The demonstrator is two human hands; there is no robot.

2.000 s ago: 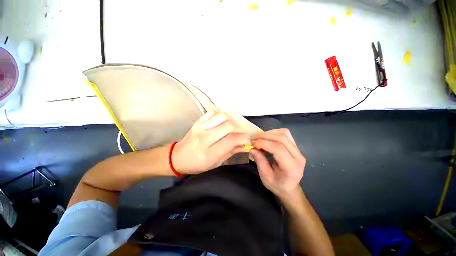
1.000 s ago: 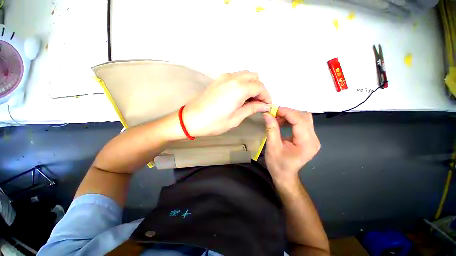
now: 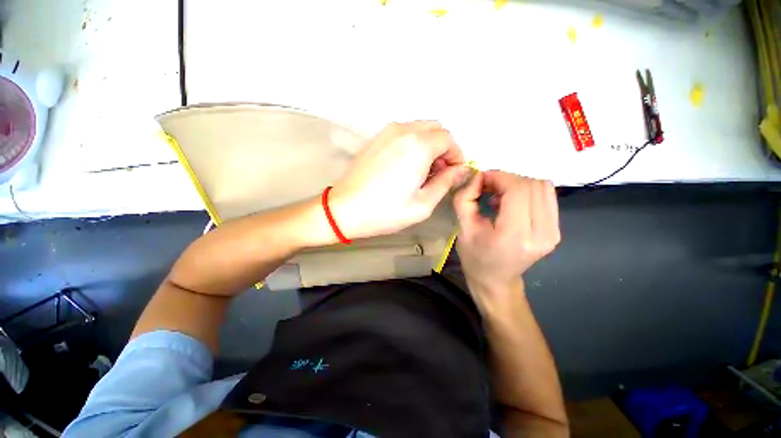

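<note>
A beige panel with a curved far edge lies partly on the white tabletop and partly over the lap. Its yellow edge binding runs down the left side. My left hand, with a red wrist cord, lies over the panel and pinches its right corner. My right hand pinches the same corner from the right, fingertips close to the left ones. A small yellow binding tail sticks up at the fingertips. The exact grip is hidden by the fingers.
On the white tabletop lie a red block, possibly a lighter, and dark thread snips on a black cord. Yellow offcuts are scattered there. A pink and white fan stands at left. Yellow-edged stacked panels are at right.
Both hands have moved up and to the right, onto the table edge, with the panel corner. The panel has shifted, showing its lower flap over the lap.
</note>
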